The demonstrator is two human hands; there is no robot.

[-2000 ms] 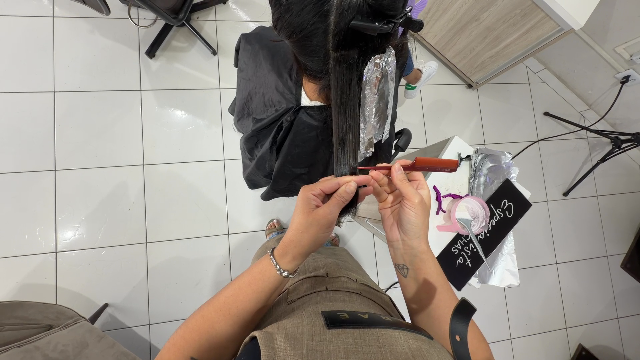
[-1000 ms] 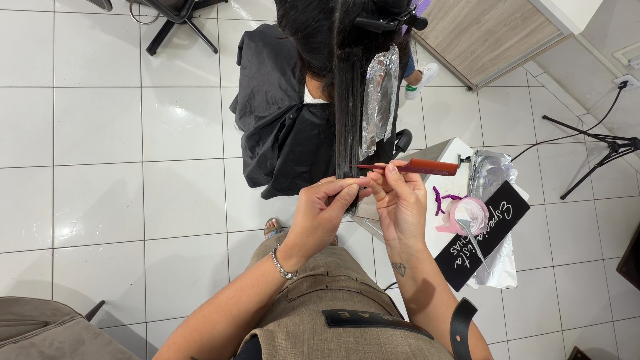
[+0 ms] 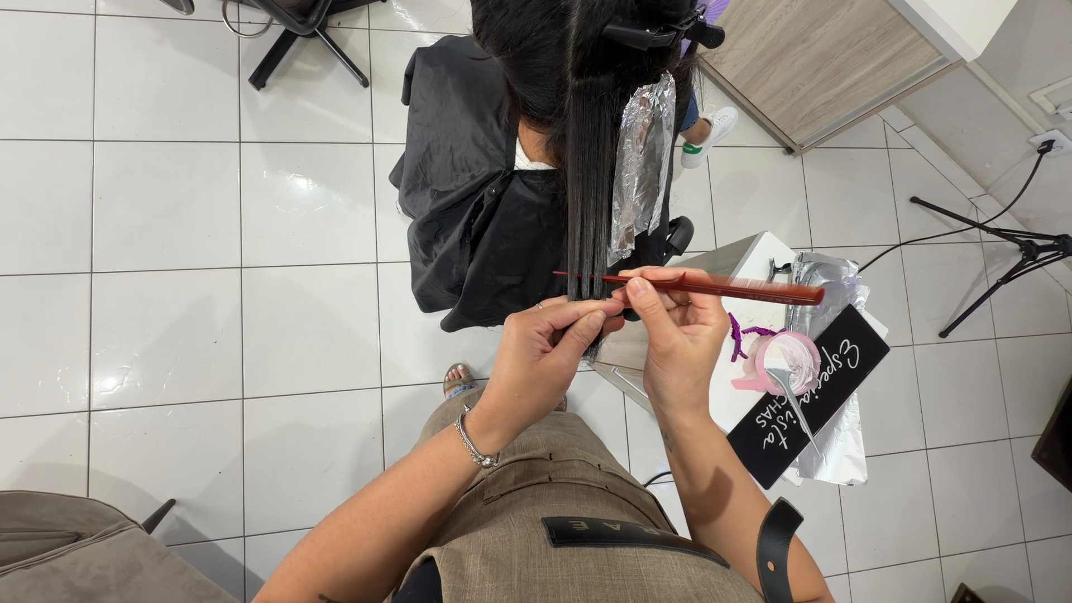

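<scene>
My left hand pinches the lower part of a straight section of dark hair belonging to a seated person in a black cape. In my right hand is a red tail comb. Its thin tail passes across the hair section just above my left fingers and weaves among the strands, which look split into narrow parts there. A folded piece of aluminium foil hangs in the hair, right of the section. Higher up, a black hair clip holds other hair.
At the right, a white-topped cart carries foil sheets, a black sign with writing, a pink bowl of pale cream with a tint brush, and purple clips. A tripod and cable stand beyond. A chair is lower left.
The comb's tail has moved among the strands, and the hair above my left fingers now shows several narrow partings. My left hand keeps its hold on the hair.
</scene>
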